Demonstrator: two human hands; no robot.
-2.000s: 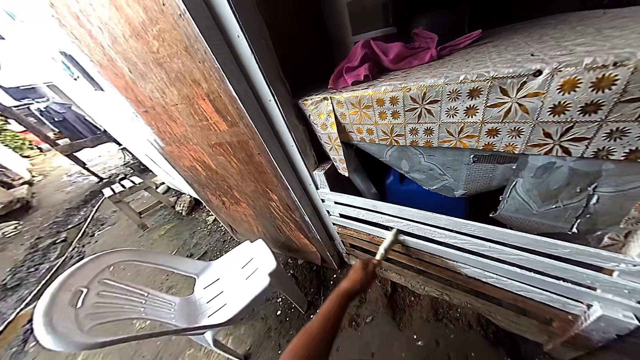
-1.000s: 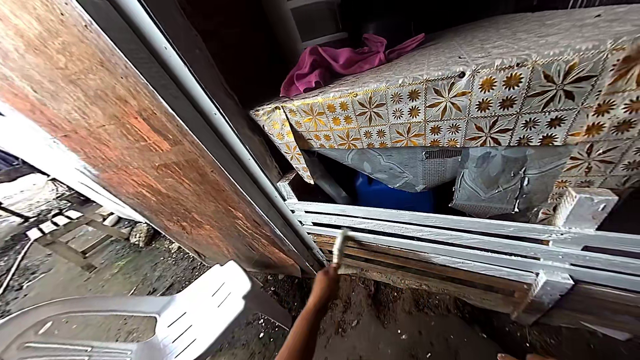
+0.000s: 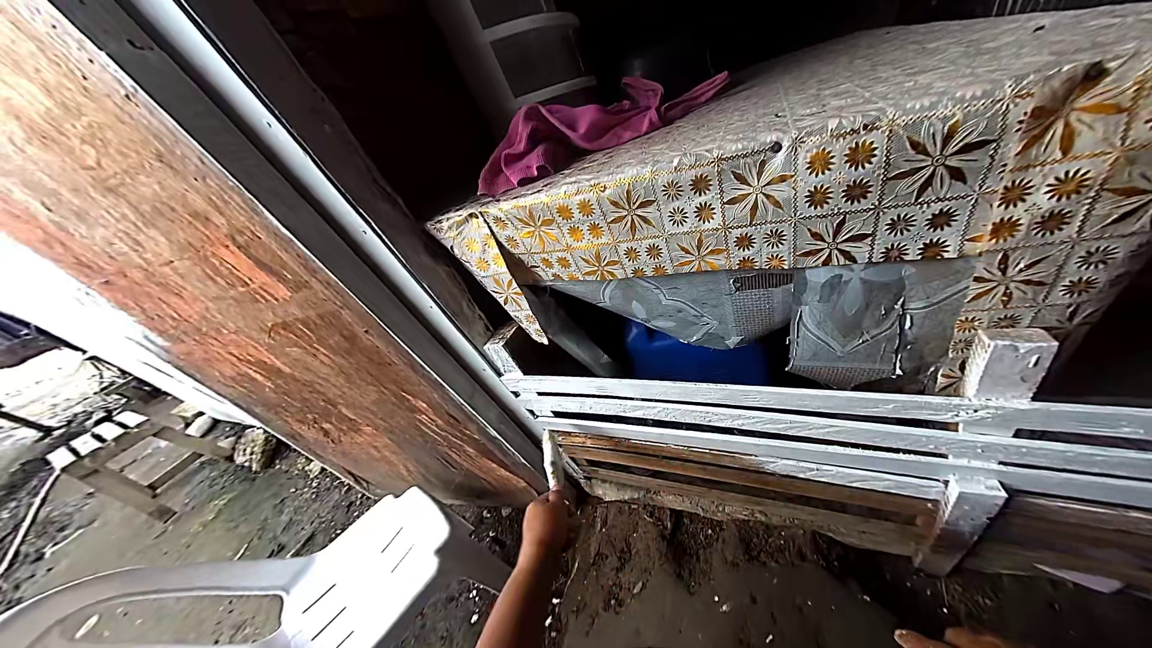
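Note:
My left hand point(image 3: 547, 522) is shut on a narrow paintbrush point(image 3: 553, 468) coated with white paint. The brush points upward, its tip at the left end of a low wooden slat fence point(image 3: 765, 432), beside the door frame. White paint covers the upper slats, while the lower slats point(image 3: 738, 486) show brown wood with some white along the upper edge. Only the fingers of my right hand point(image 3: 945, 639) show at the bottom edge, below the fence; what they may hold is hidden.
A white plastic chair point(image 3: 360, 576) stands at lower left, near a worn plywood panel point(image 3: 234, 270). Behind the fence are a table with a patterned cloth point(image 3: 837, 198), a pink cloth point(image 3: 585, 135) and a blue container point(image 3: 693, 355). A small wooden stool point(image 3: 135, 459) stands outside on muddy ground.
My left hand has moved the brush leftward along the fence to its left end by the door frame. Fingers of my right hand have come into view at the bottom. The view has shifted right.

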